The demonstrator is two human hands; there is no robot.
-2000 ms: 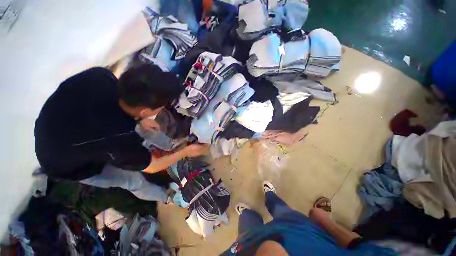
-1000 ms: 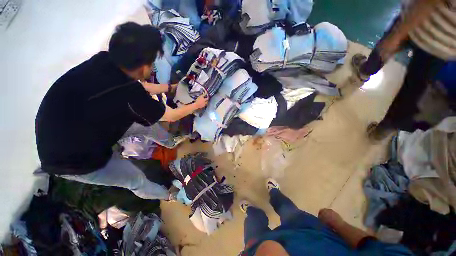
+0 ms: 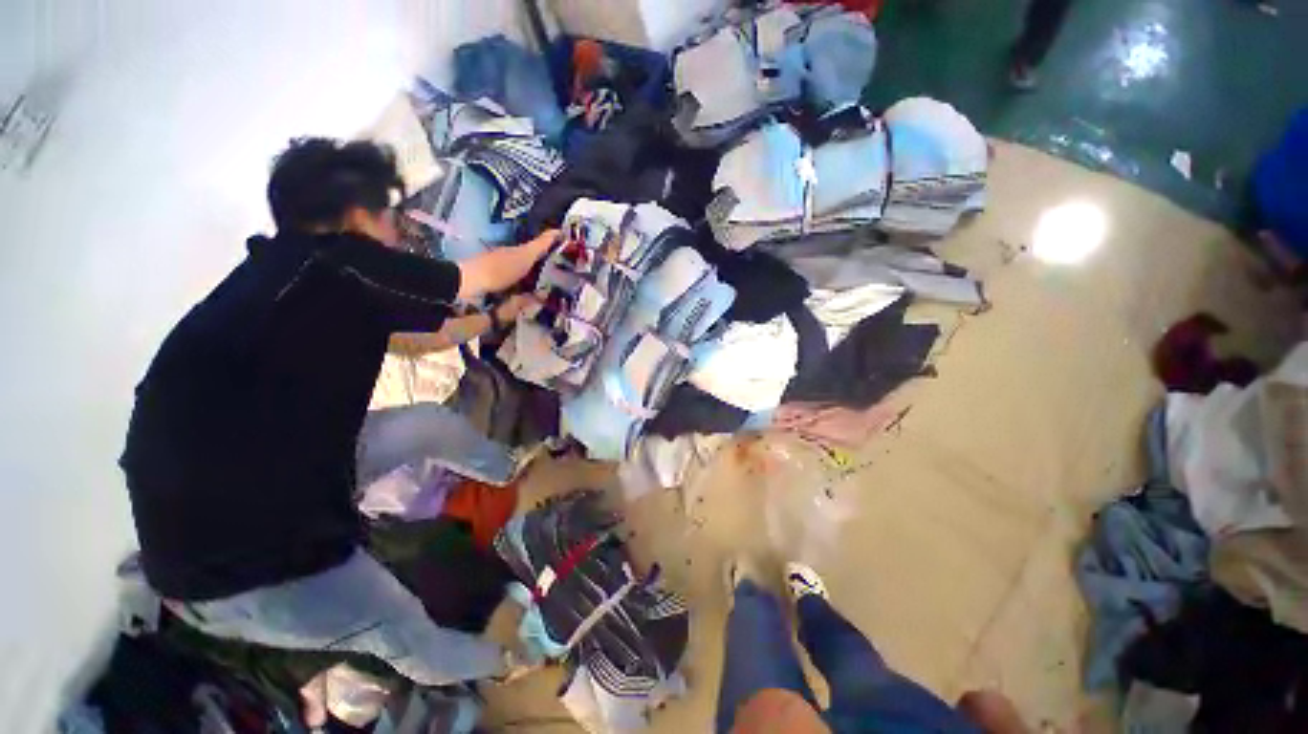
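Neither of my hands can be made out. Two patches of bare skin show at the bottom edge, cut off, below my jeans and shoes. In front of me, a tied striped bundle (image 3: pixel 588 588) with a red tie lies on the floor. Beyond it, a striped grey-white bundle (image 3: pixel 581 308) with ties lies against a light blue and grey bundle (image 3: pixel 653 359). A crouching person in a black top (image 3: pixel 273 387) has both hands at the striped grey-white bundle.
More tied bundles (image 3: pixel 846 172) lie at the back by a white wall (image 3: pixel 86 287). Black and white cloth lies beside them. Loose cloth piles (image 3: pixel 1241 473) lie at right. Beige floor (image 3: pixel 990 416) meets green floor; a person's leg shows at the top.
The crouching person has raised their head, and their hands have moved up onto the striped bundle. Another person passed at right and is gone from there. My arms have dropped mostly out of the picture.
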